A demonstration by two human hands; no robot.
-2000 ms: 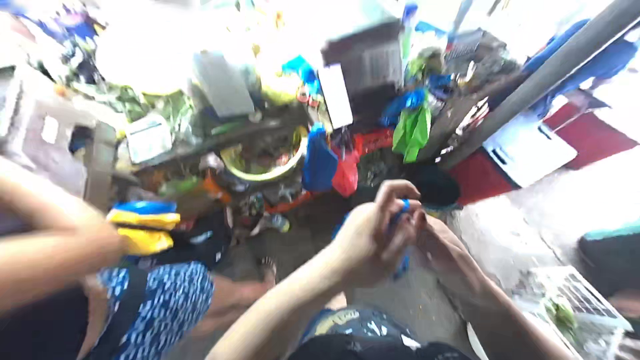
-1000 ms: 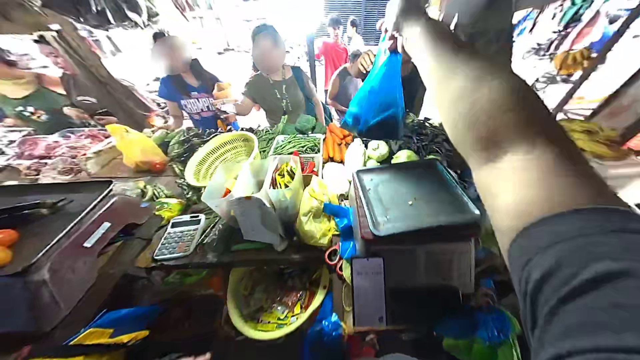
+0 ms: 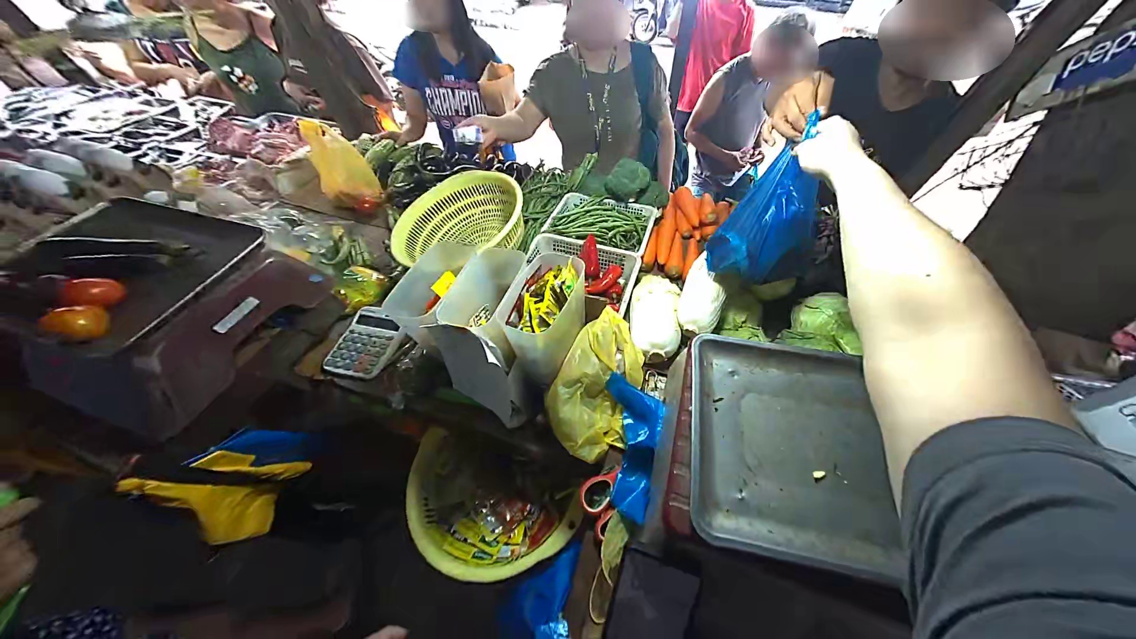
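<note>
My right hand is stretched far out over the vegetables and grips the gathered neck of a blue plastic bag. The bag hangs full above carrots, napa cabbage and green cabbages. Another person's hand is close beside mine at the bag's top; whether it touches the bag I cannot tell. Below my forearm lies the metal pan of a weighing scale, with small scraps on it. At the bottom edge a few fingertips show, probably of my left hand; the rest of it is out of view.
A second scale holding tomatoes stands at left, near a calculator. Plastic containers, a yellow bag and a yellow colander fill the middle. Below hangs a basket of packets. Several people stand across the stall.
Two seconds ago both my hands were together on something blue. A second ago my right arm was raised with the blue bag; the bag now hangs beside another person's hand. The view has swung strongly.
</note>
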